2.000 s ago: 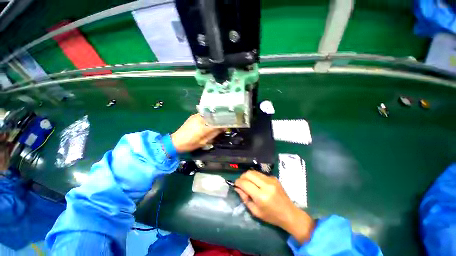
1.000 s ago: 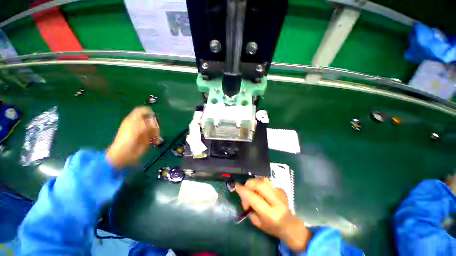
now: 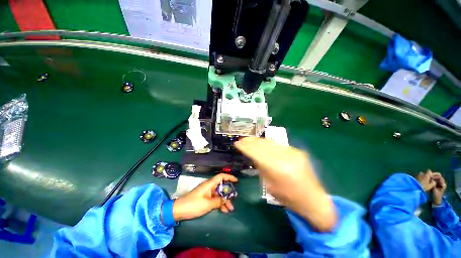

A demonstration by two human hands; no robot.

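Observation:
My left hand (image 3: 199, 200) holds a round black module (image 3: 226, 190) with a yellow centre between thumb and fingers, in front of the press base. My right hand (image 3: 283, 174) is blurred and raised over the right front of the base. Its fingertips are near the fixture nest below the clear block (image 3: 242, 118); whether it holds anything cannot be told. The press fixture (image 3: 237, 65) stands upright at the centre, with red digits on its base (image 3: 227, 170). A cream strip (image 3: 196, 132) lies left of the clear block.
Modules lie left of the base, one (image 3: 148, 136) above a black cable (image 3: 136, 164). A white sheet (image 3: 276, 135) lies right of the press, partly covered. A pale pad (image 3: 188, 185) is behind my left hand. Small parts (image 3: 344, 116) lie at right. Another person's hands (image 3: 432, 184) show far right.
My left hand has moved from the left side to the front of the base and now holds a module. My right hand has moved up and right, over the base. The view has shifted.

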